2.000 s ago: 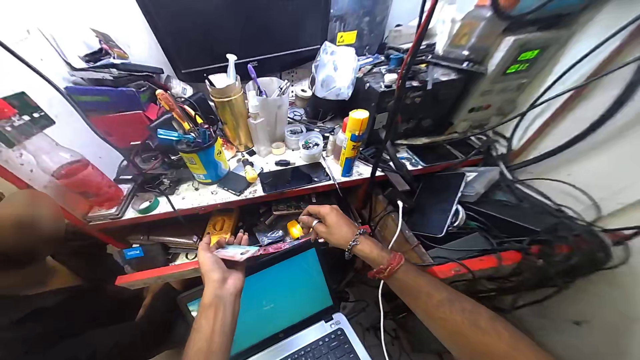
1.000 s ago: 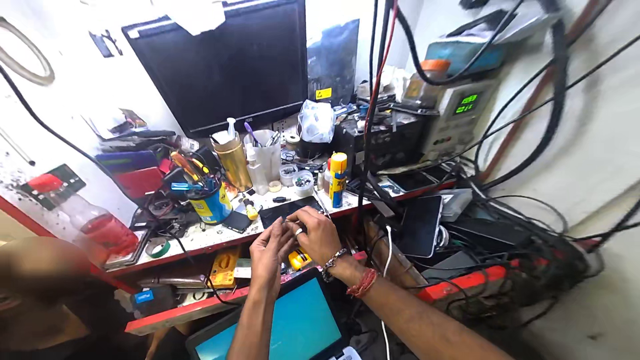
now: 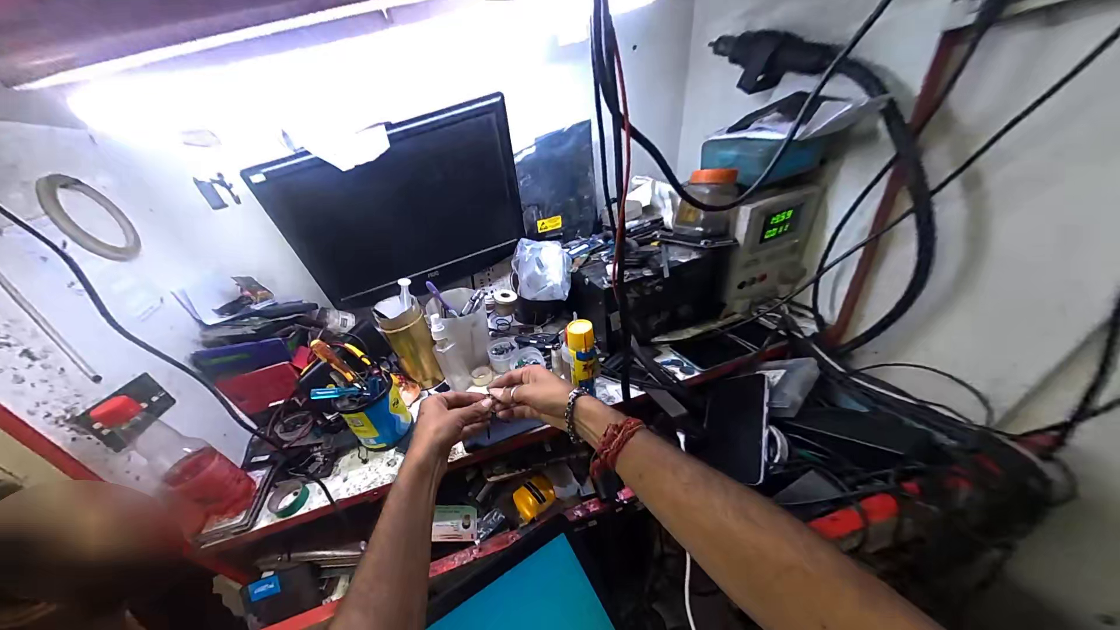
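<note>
My left hand (image 3: 451, 422) and my right hand (image 3: 534, 394) meet over the front of the cluttered workbench, fingertips together. Between them they pinch a small thin item, too small and partly hidden to name. Behind the hands are a spray bottle (image 3: 451, 359), small clear tubs (image 3: 501, 353) and a yellow-capped spray can (image 3: 581, 354). A dark flat device (image 3: 500, 430) lies beneath them, partly covered. In the shelf below are a card (image 3: 454, 523) and a yellow object (image 3: 534, 498). The lit laptop screen (image 3: 534, 591) is lower still.
A monitor (image 3: 394, 206) stands at the back. Left are a blue tool tub (image 3: 376, 416), a bottle of red liquid (image 3: 206, 477) and part of another person (image 3: 87, 551). Right are a bench power supply (image 3: 770, 236), a tablet (image 3: 737, 429) and tangled cables; more cables hang down ahead.
Two seconds ago my hands were apart over the lower shelf, the left holding a card. Now they are together above the bench edge, and the card lies in the shelf. The view has tilted up.
</note>
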